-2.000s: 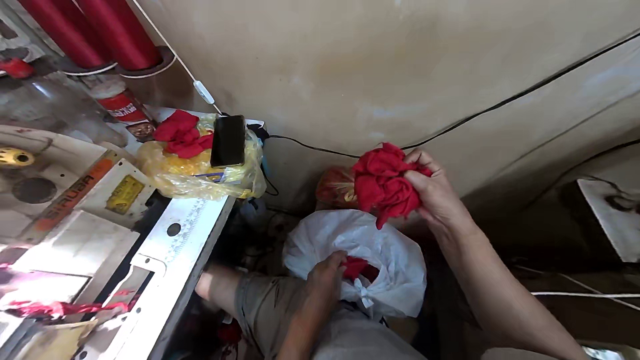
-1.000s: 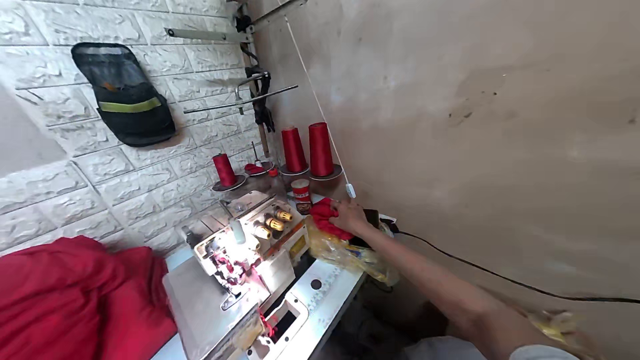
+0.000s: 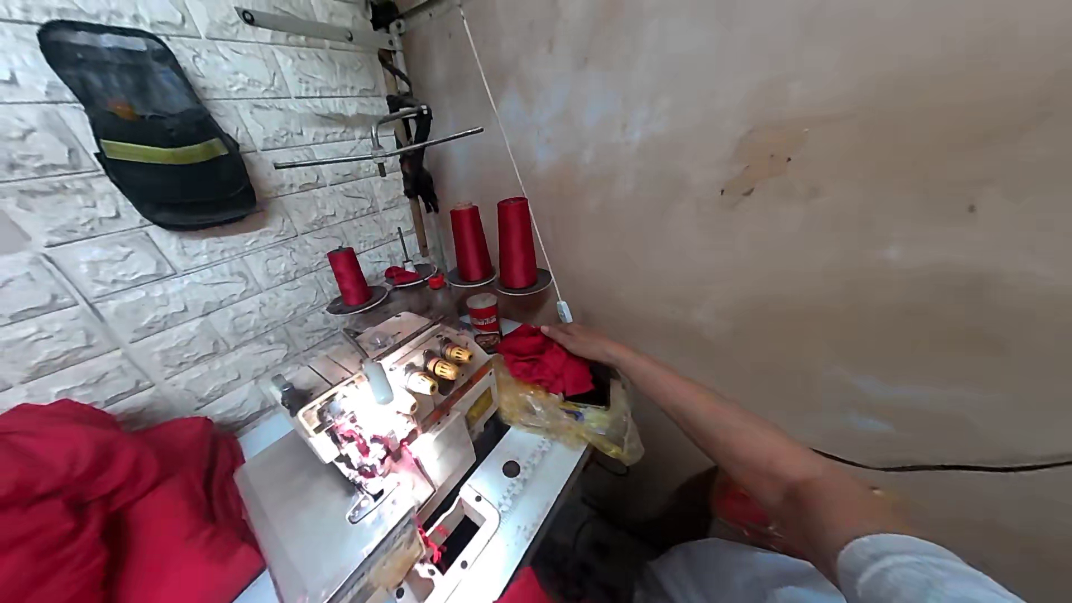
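Note:
My right hand (image 3: 582,341) rests at the upper right edge of a crumpled bundle of red fabric (image 3: 544,360); whether its fingers grip the cloth cannot be told. The bundle lies on a yellowish plastic bag (image 3: 569,423) at the back end of the sewing table, partly over a dark flat object. My left hand is out of view. To the left stands a lit overlock sewing machine (image 3: 394,410). A large heap of red fabric (image 3: 126,502) lies at the far left.
Red thread cones (image 3: 517,243) stand on holders behind the machine, beside a red-labelled can (image 3: 483,314). A white cord with a switch (image 3: 564,311) hangs near my hand. A black pouch (image 3: 167,134) hangs on the brick-patterned wall. A black cable (image 3: 938,467) runs along the right wall.
My right hand has moved from above the white bag to the yellowish bag, where more red fabric now lies over the phone. My left hand has left the view, which has swung up and left.

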